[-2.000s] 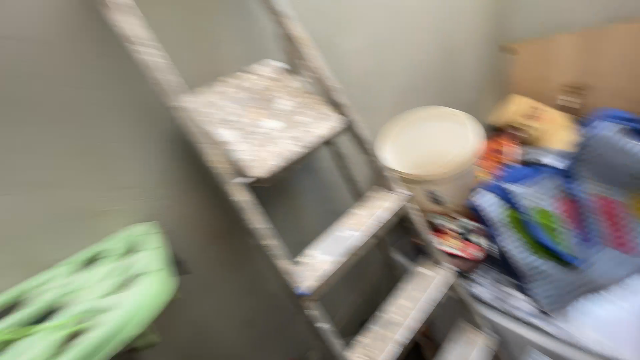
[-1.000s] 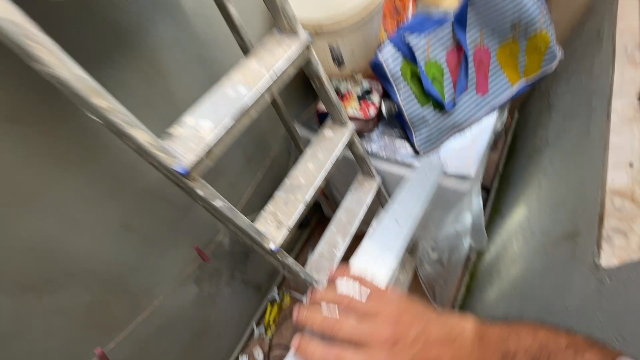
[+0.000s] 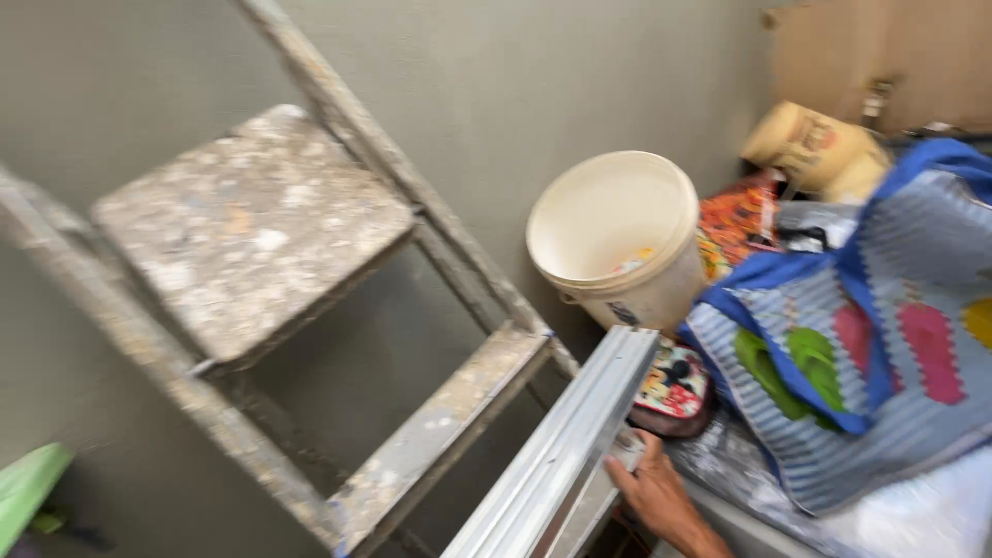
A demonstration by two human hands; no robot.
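Observation:
A long grooved metal profile (image 3: pixel 562 449) slants up from the lower edge, its far end in front of a white plastic bucket (image 3: pixel 620 225). My right hand (image 3: pixel 659 488) is at the profile's right side, thumb and fingers closed around a grey metal piece there; blur hides how the two pieces join. To the left leans a paint-spattered metal stepladder, with its top platform (image 3: pixel 256 232) and a step (image 3: pixel 446 434) in view. My left hand is not in view.
A striped bag (image 3: pixel 821 356) with blue trim and flip-flop shapes lies at right. A cartoon-printed pouch (image 3: pixel 674 387), a yellowish sack (image 3: pixel 814 147) and cardboard (image 3: pixel 922 62) are near the bucket. Something green (image 3: pixel 31 488) shows at lower left, against a grey wall.
One second ago my hand was spread over the pale bar low in the view; now it grips at the side, and the profile stands higher, before the bucket. The view has shifted.

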